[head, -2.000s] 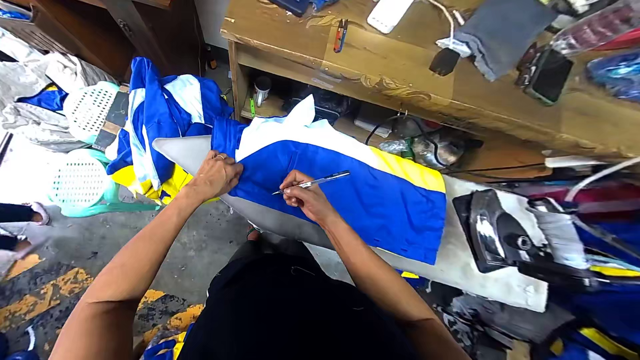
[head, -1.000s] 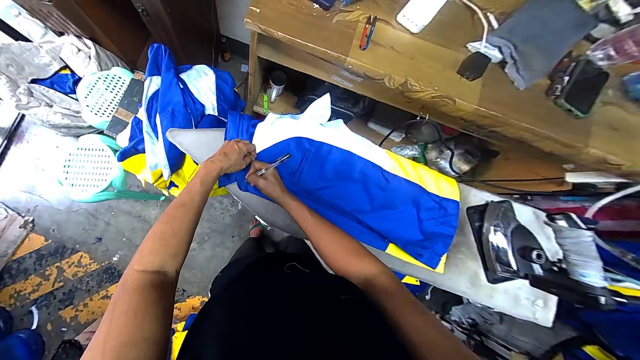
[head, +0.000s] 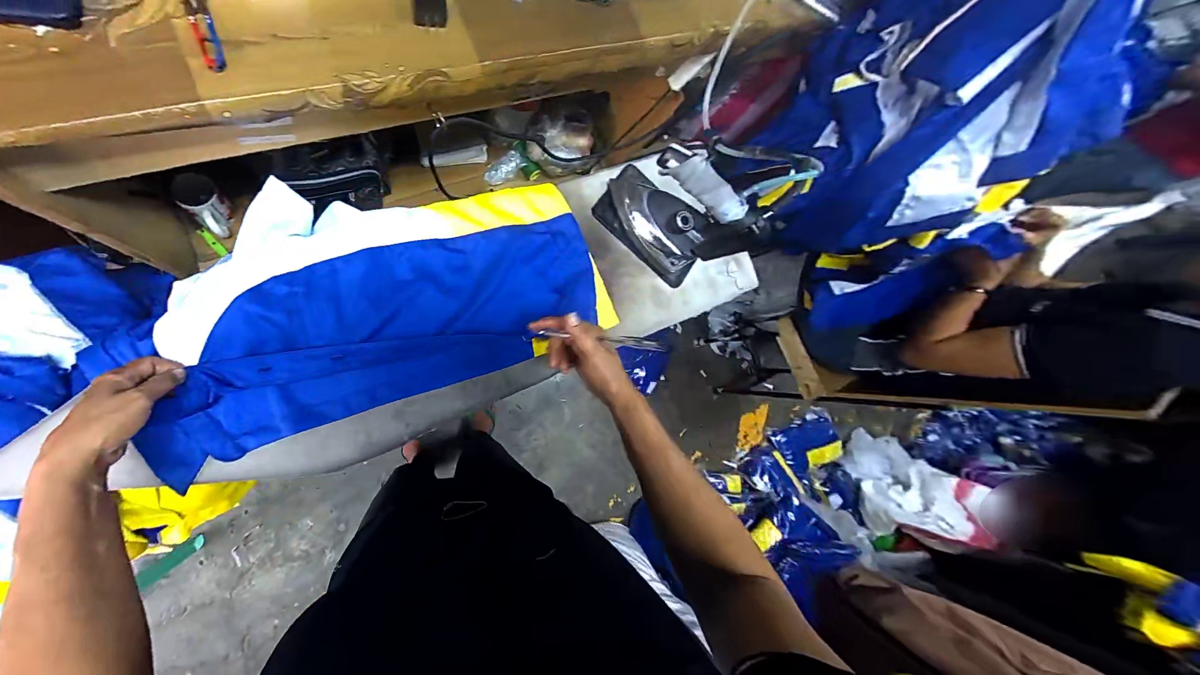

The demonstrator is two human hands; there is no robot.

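Observation:
A blue, white and yellow garment [head: 403, 281] lies spread over a narrow padded ironing board [head: 375, 436]. At its left end my left hand [head: 112, 408] pinches the fabric between thumb and fingers. My right hand [head: 581, 352] is at the garment's lower right corner and holds a slim pen [head: 623, 341], which points left over the cloth. Small dark marks show along the blue front strip. Right of the garment, a steam iron [head: 656, 225] rests on the board's end, with a hose and cord running up from it.
A wooden table [head: 375, 66] with a shelf below runs along the far side; red-and-blue snips [head: 206, 37] lie on it. A co-worker's arm [head: 947, 328] handles blue cloth at the right. Bagged blue garments [head: 797, 506] lie on the floor, lower right.
The view has swung to the right. My right hand with the pen has moved from near my left hand, along the garment to its right end. My left hand remains at the left end.

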